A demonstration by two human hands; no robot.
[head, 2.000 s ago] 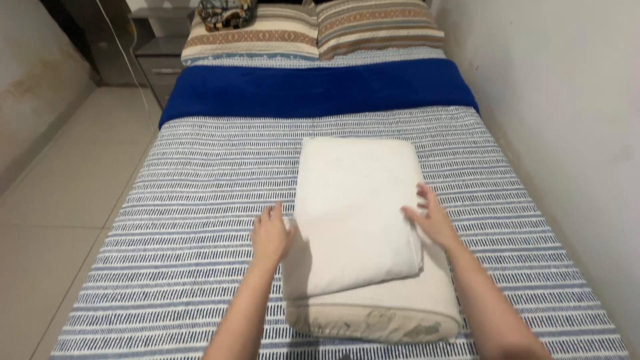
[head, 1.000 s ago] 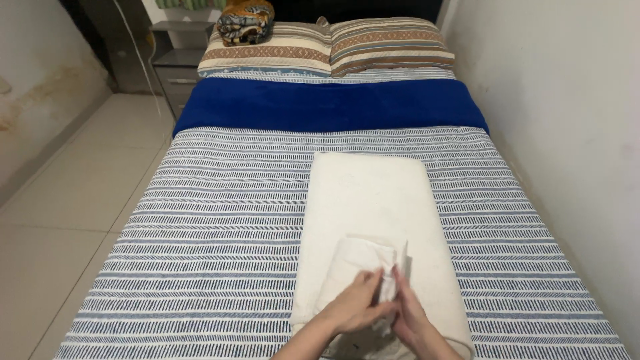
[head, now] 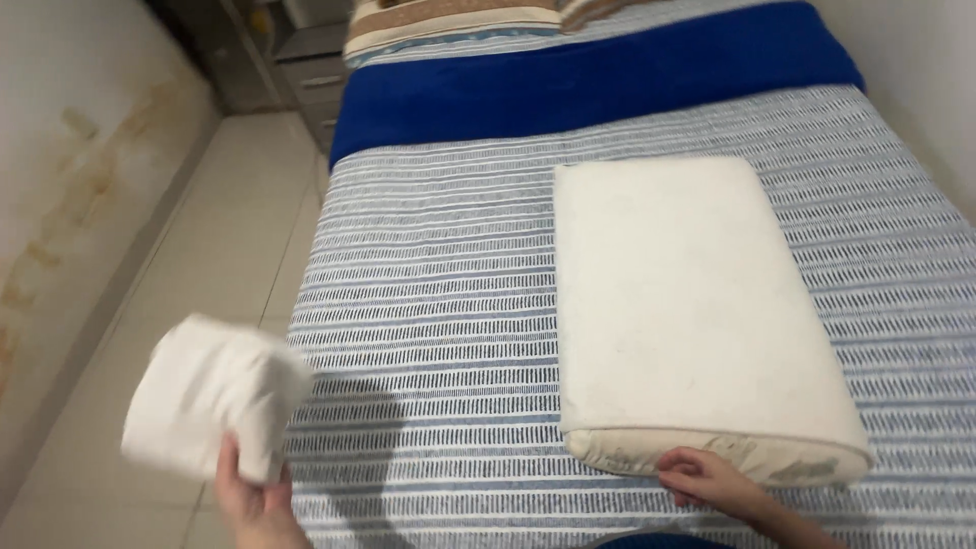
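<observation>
My left hand (head: 255,488) grips a folded white cloth (head: 206,396) by its lower edge, held out past the left side of the bed; the cloth is slightly blurred. On the striped bedspread (head: 435,305) lies a white pillow (head: 686,297), with a cream, patterned part showing at its near end. My right hand (head: 705,480) is at that near end, fingers curled; whether it grips the fabric or only touches it, I cannot tell.
A blue blanket (head: 579,84) is spread across the bed, with striped pillows (head: 457,19) beyond it. A grey nightstand (head: 316,72) stands at the far left. Tiled floor (head: 229,229) runs between the bed and the stained left wall (head: 84,175). Another wall borders the right side.
The white cloth, lying spread on the pillow two seconds ago, was folded small over it one second ago. My left hand has carried it left. The view has swung left and down.
</observation>
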